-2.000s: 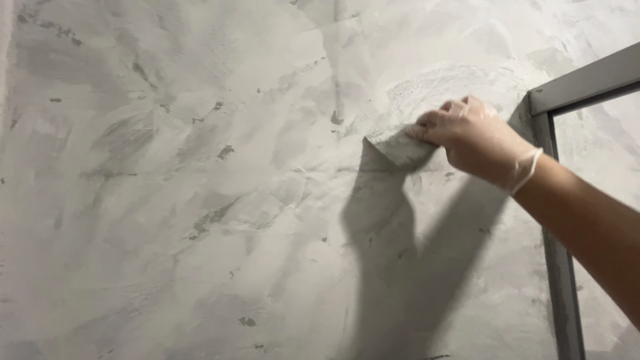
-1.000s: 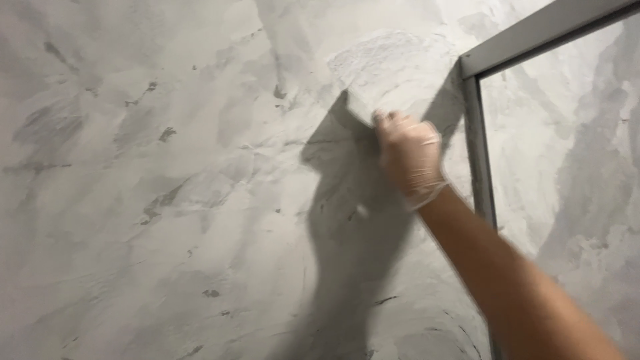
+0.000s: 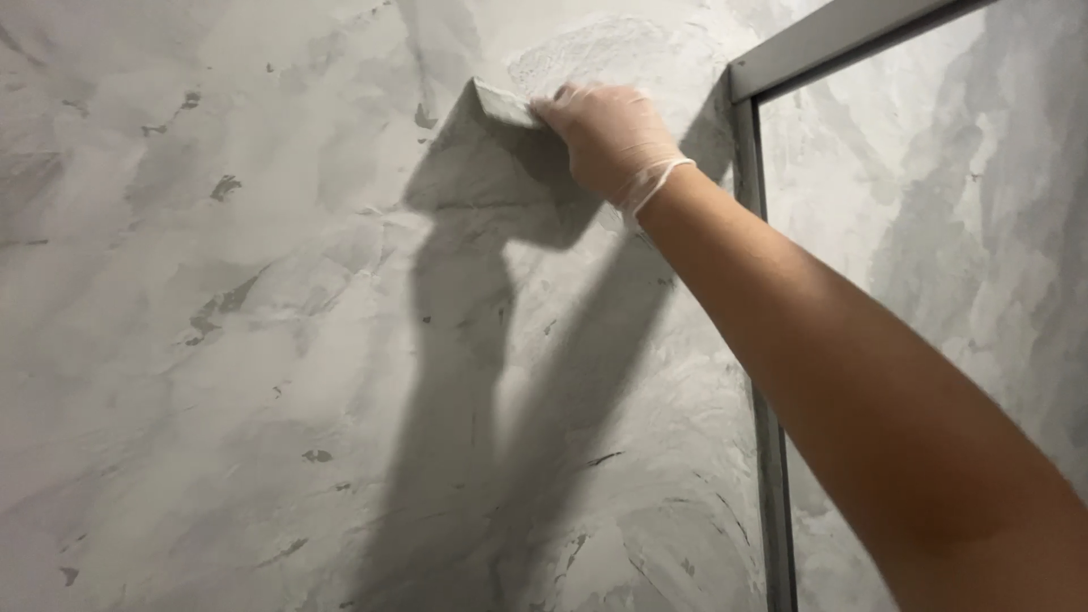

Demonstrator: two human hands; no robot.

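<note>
My right hand (image 3: 614, 140), in a thin translucent glove, is at the upper middle of the view with its fingers closed around a flat blade-like tool (image 3: 508, 106). The tool looks like a plasterer's spatula smeared with pale plaster; my hand hides its handle side. Its near end lies at the mottled grey plastered wall (image 3: 323, 280); whether the whole edge touches, I cannot tell. Just above my fingers is a lighter, rougher patch of plaster (image 3: 595, 51). Shadows of the hand, arm and tool fall on the wall below. My left hand is out of view.
To the right stands a grey metal frame (image 3: 748, 161), with an upright along the wall and a top rail (image 3: 833, 47) running up to the right. Behind my forearm, within the frame, a mottled grey surface (image 3: 943, 195) shows.
The view has shifted to the right since the first frame. My right hand still grips the tool and its wrist has turned since one second ago; the tool's pale face now shows more plainly.
</note>
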